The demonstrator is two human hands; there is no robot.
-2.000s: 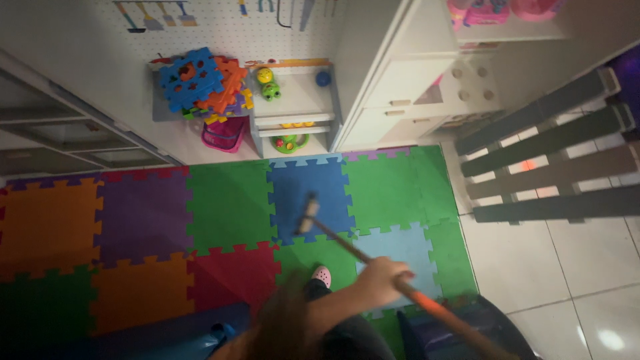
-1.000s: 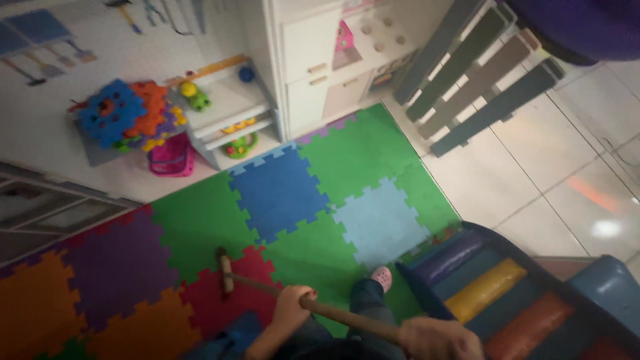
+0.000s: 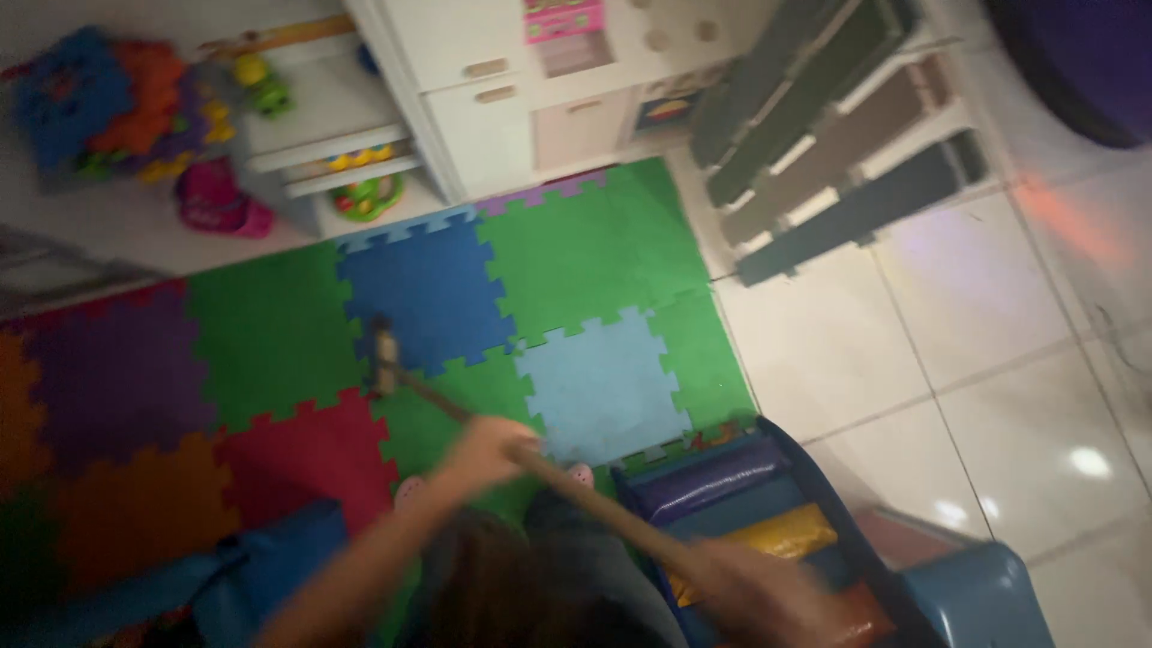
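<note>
A broom or similar long-handled floor tool [image 3: 621, 517] runs diagonally from the lower right to the middle of the view. My left hand [image 3: 493, 452] is closed around its handle in the middle, nearer the head. Farther up the handle, at the lower right, my right hand [image 3: 765, 589] grips it, blurred. The tool's narrow head [image 3: 385, 358] is over the foam mat, by the edge of the dark blue tile [image 3: 423, 288] and a green tile. Blur hides whether it touches the mat. My pink shoes [image 3: 410, 493] show below.
Shelves with toys [image 3: 315, 135] and a white play kitchen [image 3: 486, 117] line the far side. A slatted gate [image 3: 837, 144] stands at the right beside white floor tiles [image 3: 837, 333]. Padded play pieces lie near my legs: striped [image 3: 720, 477] at the right, blue [image 3: 279, 558] at the left.
The tool's head has moved from the red tile to the edge of the dark blue tile. Both hands have stayed on the handle since the one-second-old frame. The view has shifted.
</note>
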